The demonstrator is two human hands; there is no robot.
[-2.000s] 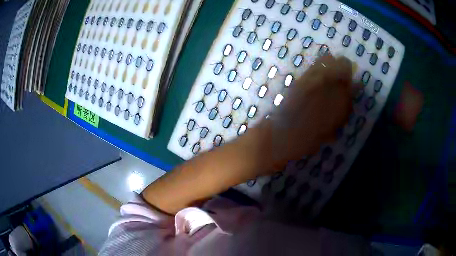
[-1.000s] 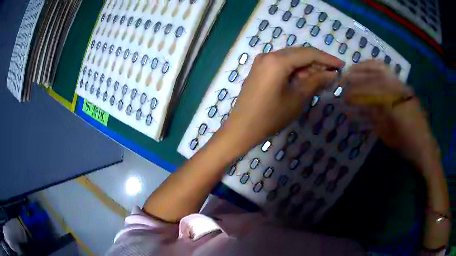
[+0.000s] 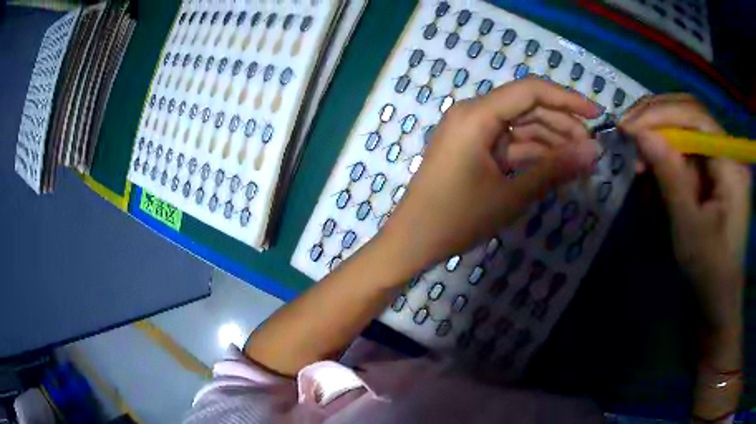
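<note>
A white pocketed tray (image 3: 381, 83) full of small dark oblong parts lies under both hands. My left hand (image 3: 506, 157) is bare, over the upper right of the tray, and its thumb and fingers hold one small dark part (image 3: 607, 129). My right hand (image 3: 676, 149) is close beside it at the right, touching or nearly touching the same part, and holds a slim yellow-handled tool (image 3: 705, 143). The tool's tip is hidden by the fingers. The lower right of the tray is in shadow.
A stacked white tray (image 3: 199, 91) with parts and tan gaps stands to the left, beside a green label (image 3: 161, 209). A leaning tray stack (image 3: 83, 99) is at far left. Red tape (image 3: 655, 41) and another filled tray (image 3: 676, 21) are at the rear right. Blue tape (image 3: 224, 265) edges the mat.
My right hand came in from the right and now meets my left fingers, the yellow tool showing clearly. My left hand has shifted slightly right since one second ago.
</note>
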